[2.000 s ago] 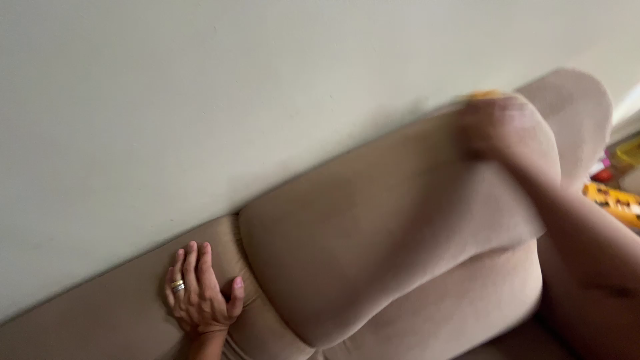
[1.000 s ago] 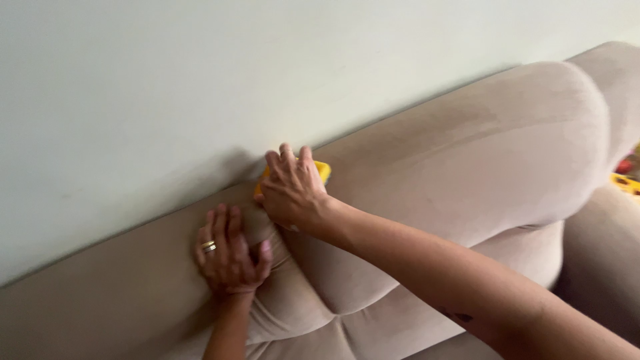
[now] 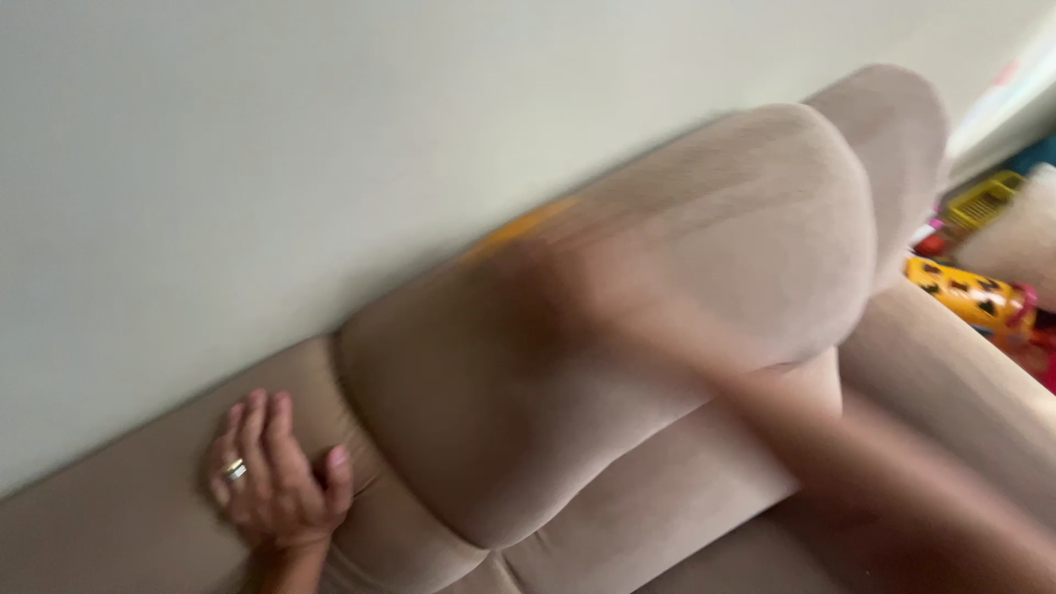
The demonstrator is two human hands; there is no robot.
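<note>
A beige upholstered sofa (image 3: 767, 231) fills the lower part of the view, its back cushions rising against the wall. My left hand (image 3: 280, 478), with a ring on one finger, rests with fingers apart on top of the sofa back, left of the seam between two cushions. My right hand (image 3: 561, 280) is strongly blurred over the top of the cushion to the right. At its fingers shows a blurred yellow-orange object (image 3: 524, 227), held against the cushion's upper edge; its exact kind cannot be told.
A pale wall (image 3: 330, 148) runs behind the sofa. The sofa's armrest (image 3: 949, 363) lies at the right. Beyond it are a yellow patterned item (image 3: 965, 289), a yellow-green plastic basket (image 3: 986, 200) and a whitish cushion-like thing (image 3: 1019, 239).
From beside my left hand one second ago, my right hand has moved right along the cushion top with the yellow object. My left hand remains on the sofa back.
</note>
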